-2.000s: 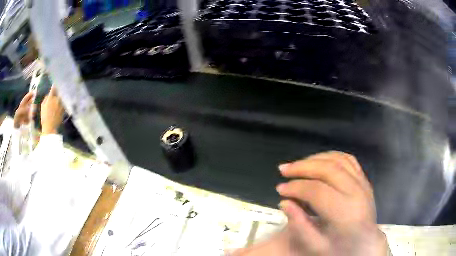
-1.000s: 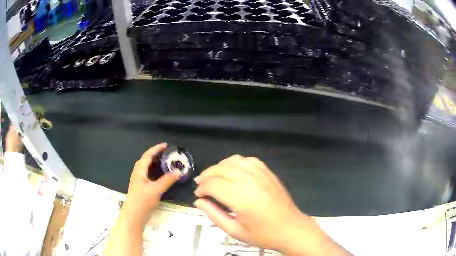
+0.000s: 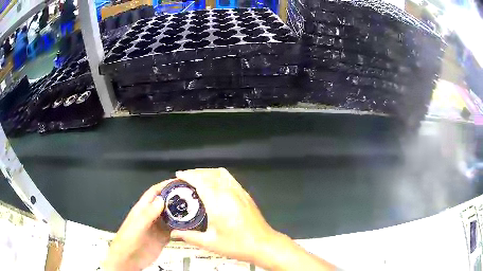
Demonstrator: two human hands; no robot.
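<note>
A black cylindrical housing (image 3: 199, 221) is held with its open end up, tilted towards me, over the near edge of the belt. Its open end shows a whitish ring (image 3: 189, 213) around a dark centre. My left hand (image 3: 139, 227) grips the housing from the left. My right hand (image 3: 229, 214) wraps around its right side, with fingers behind it and the thumb near its lower front. Whether the right fingertips pinch anything small cannot be seen.
The dark green conveyor belt (image 3: 318, 174) runs across beyond the white bench (image 3: 349, 255). Stacked black blister trays (image 3: 212, 79) stand behind it. A tray with pale rings (image 3: 69, 114) is at the left, by a grey post (image 3: 95, 58). A spotted white post (image 3: 33, 199) rises at the left edge.
The housing stood on the belt at first, then my left hand took hold of it. Now it is nearer the bench edge, and my right hand has closed around it too. The view has shifted.
</note>
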